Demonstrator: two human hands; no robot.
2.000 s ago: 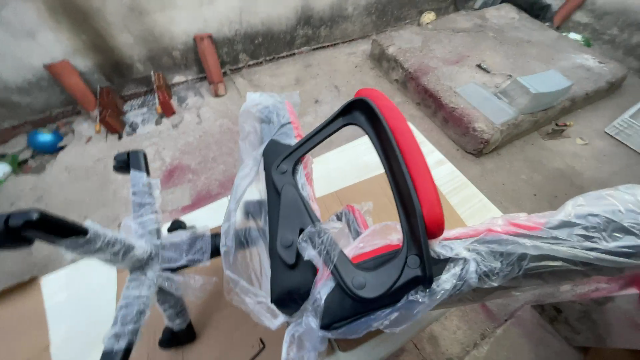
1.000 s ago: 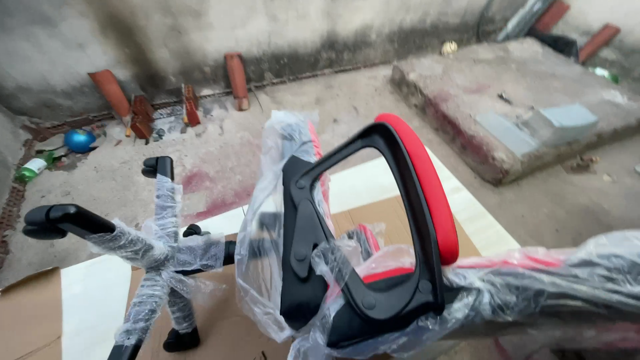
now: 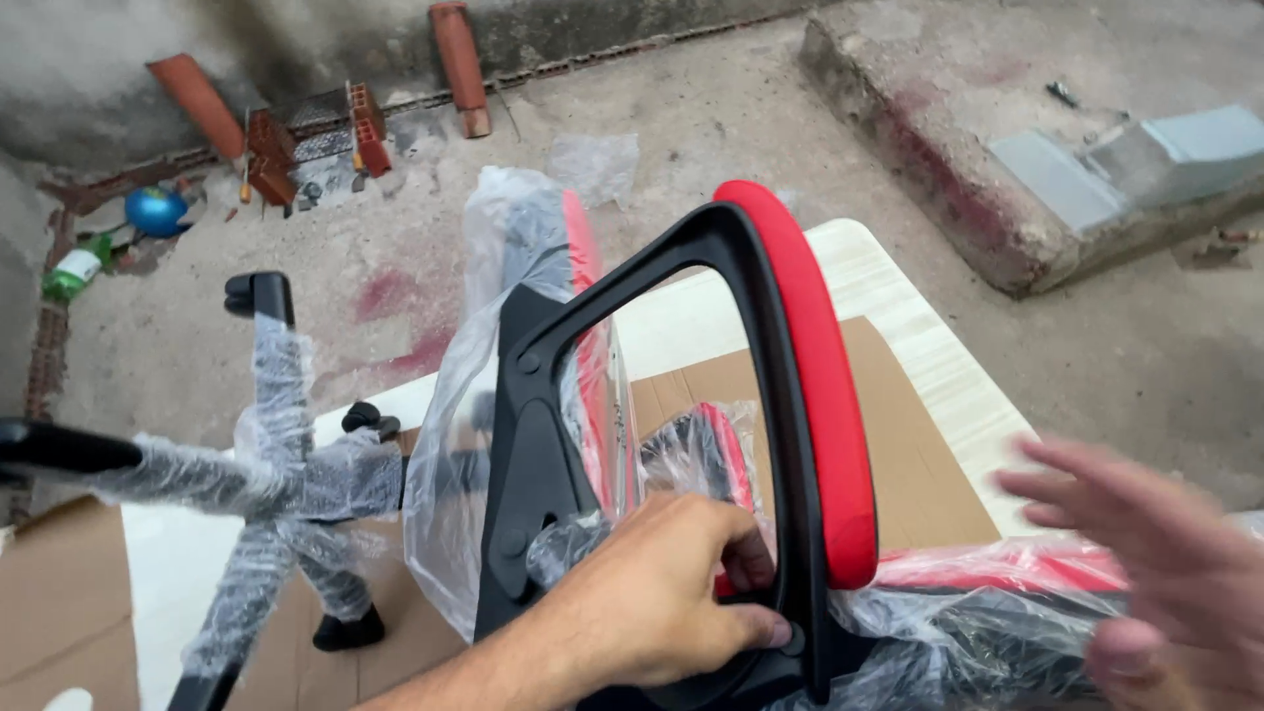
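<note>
A black office-chair armrest with a red pad (image 3: 800, 375) stands at the middle of the view, fixed between the chair's seat and backrest. My left hand (image 3: 671, 592) reaches through the armrest's loop; its thumb presses near a round plug at the lower corner, and its curled fingers are partly hidden. Blurred and spread, my right hand (image 3: 1145, 563) is at the right, above the plastic-wrapped chair part (image 3: 987, 632), holding nothing. Clear plastic (image 3: 444, 464) covers the upright red and black part (image 3: 533, 237) behind the armrest. The five-star chair base (image 3: 276, 484), wrapped in clear film, lies at the left.
Beneath the chair are cardboard (image 3: 889, 444) and a pale board (image 3: 948, 365). A concrete slab (image 3: 928, 148) with grey pieces (image 3: 1185, 148) lies at the upper right. Bricks (image 3: 272, 158), clay tiles (image 3: 459, 69), a blue ball (image 3: 156, 211) and a green bottle (image 3: 79, 269) are near the wall.
Both hands have come into view; neither shows in the earlier frames. My left hand now touches the armrest's lower corner. The chair parts appear to stay in place.
</note>
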